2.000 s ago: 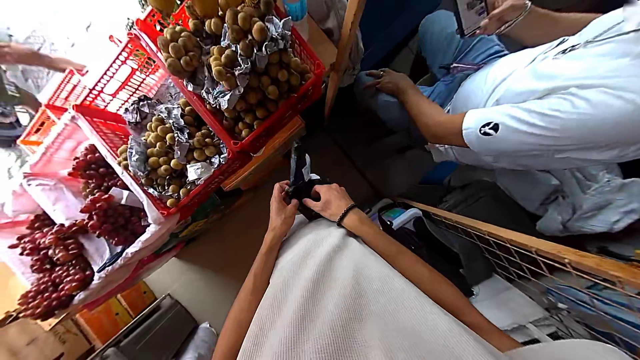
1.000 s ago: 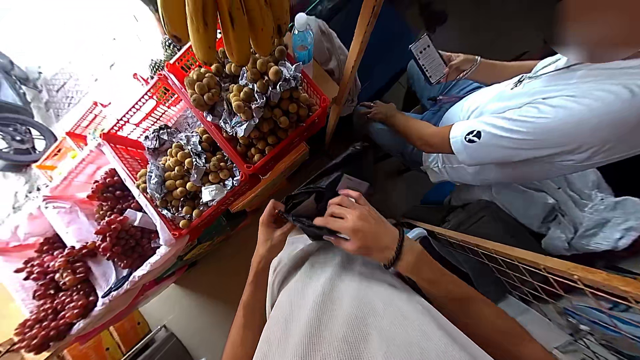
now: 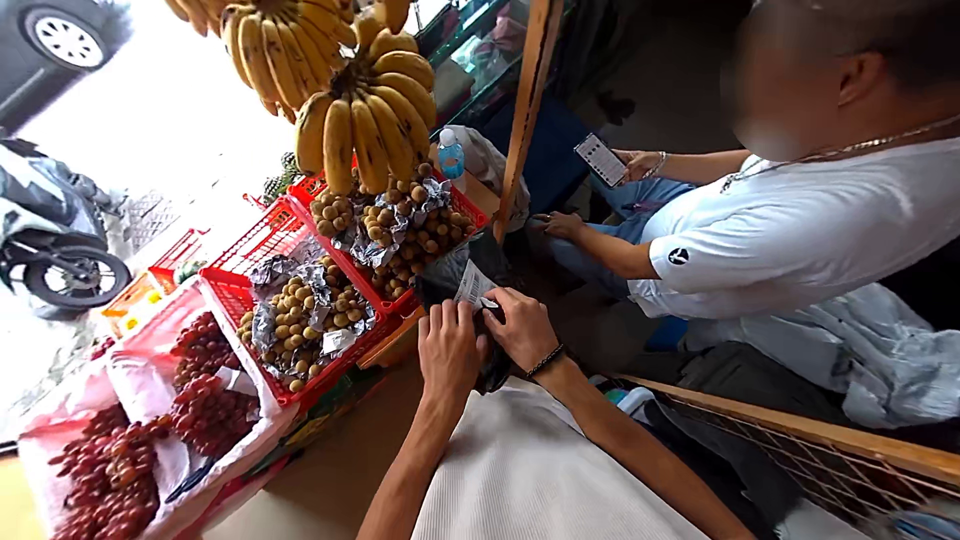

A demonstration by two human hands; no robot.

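Note:
My left hand (image 3: 450, 345) grips a black plastic bag (image 3: 493, 369) close in front of my light ribbed shirt. My right hand (image 3: 523, 326), with a dark beaded bracelet at its wrist, pinches the edge of a white printed label or slip (image 3: 474, 286) at the bag's upper part. Dark, partly see-through plastic spreads beyond my fingers. Both hands are side by side, and the fingertips partly hide the bag and the slip.
Red plastic crates (image 3: 300, 395) of round brown fruit stand left of my hands, with red grapes (image 3: 214, 416) beyond. Bananas (image 3: 375, 112) hang above. A wooden post (image 3: 529, 112) rises ahead. A seated person (image 3: 757, 232) holds a phone (image 3: 601, 160) at right, behind a wood-framed wire mesh (image 3: 795, 435).
The black bag is spread out farther ahead of my hands, and the white slip now shows between them. My right hand has closed in beside the left. The view has tilted up.

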